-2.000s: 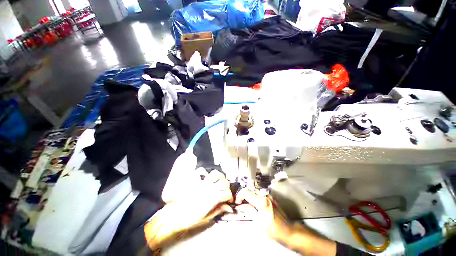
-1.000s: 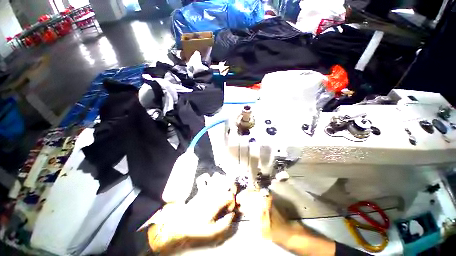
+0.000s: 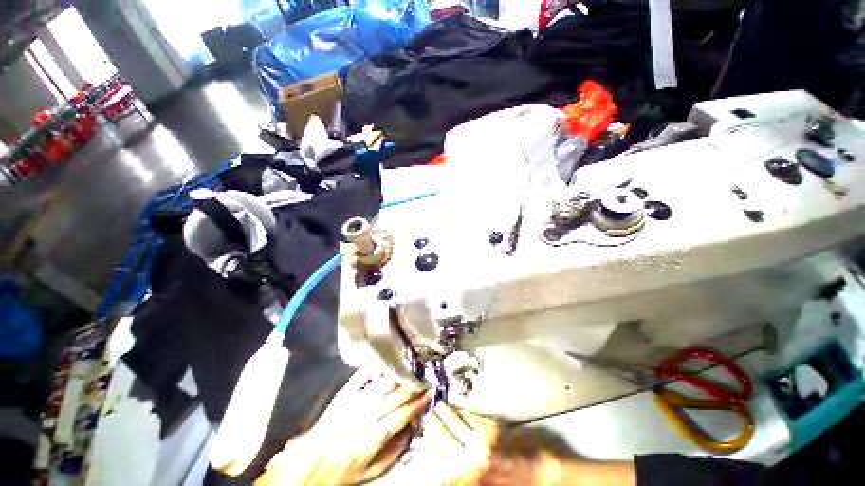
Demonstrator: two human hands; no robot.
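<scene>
The needle and presser foot [image 3: 432, 368] sit low under the left end of the sewing machine head. A narrow dark fabric piece [image 3: 438, 387] shows at the foot, between the fingertips of both hands. My left hand [image 3: 346, 432] lies left of it, fingers pointing at the foot. My right hand [image 3: 457, 444] is close on the right, fingers bent and pinched together. Glare washes out both hands, and the fingertips are partly hidden. The black garment cloth [image 3: 204, 327] with grey-white parts [image 3: 223, 228] is heaped left of the machine head.
The white machine arm [image 3: 607, 256] reaches right. Scissors with red and yellow handles [image 3: 707, 399] and a teal parts tray [image 3: 820, 394] lie beneath it. A white bulb-shaped fitting [image 3: 251, 408] on a blue tube stands left. Behind are a cardboard box [image 3: 311, 102], blue plastic [image 3: 332, 47] and black cloth [image 3: 455, 85].
The view has tilted and come closer to the machine head. My left hand lies flatter beside the foot; my right hand's fingers are now bent just before it.
</scene>
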